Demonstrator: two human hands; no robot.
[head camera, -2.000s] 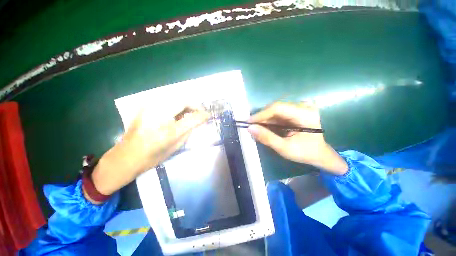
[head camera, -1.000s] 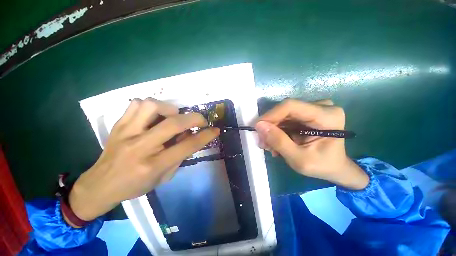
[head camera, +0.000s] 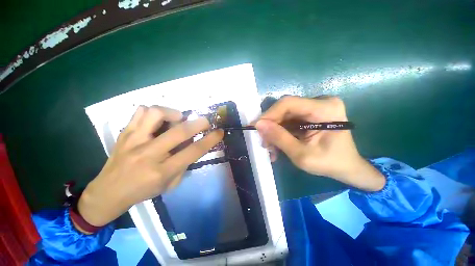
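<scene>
An open tablet (head camera: pixel 239 192) lies in a white foam tray (head camera: pixel 172 98), its large grey battery (head camera: pixel 205 205) toward me and the mainboard (head camera: pixel 214 119) at the far end. My right hand (head camera: pixel 312 137) holds black tweezers (head camera: pixel 333 125) like a pen; their tip points left onto the mainboard's right side. My left hand (head camera: pixel 151 153) lies over the tablet's upper left, with fingertips on the mainboard close to the tweezer tip. The fingers hide part of the board, and whether they pinch a small part cannot be told.
The tray lies on a glossy green bench (head camera: pixel 338 52) with a bright glare streak. A dark rail with chipped white paint (head camera: pixel 57 36) crosses the upper left. Red foam trays (head camera: pixel 15 208) stand at the left edge. Blue sleeves and clothing show along the bottom.
Over the last second the view shifts slightly, and the hands stay over the mainboard. Since two seconds ago, my left fingers have spread more across the board, and a yellow patch there has come into view.
</scene>
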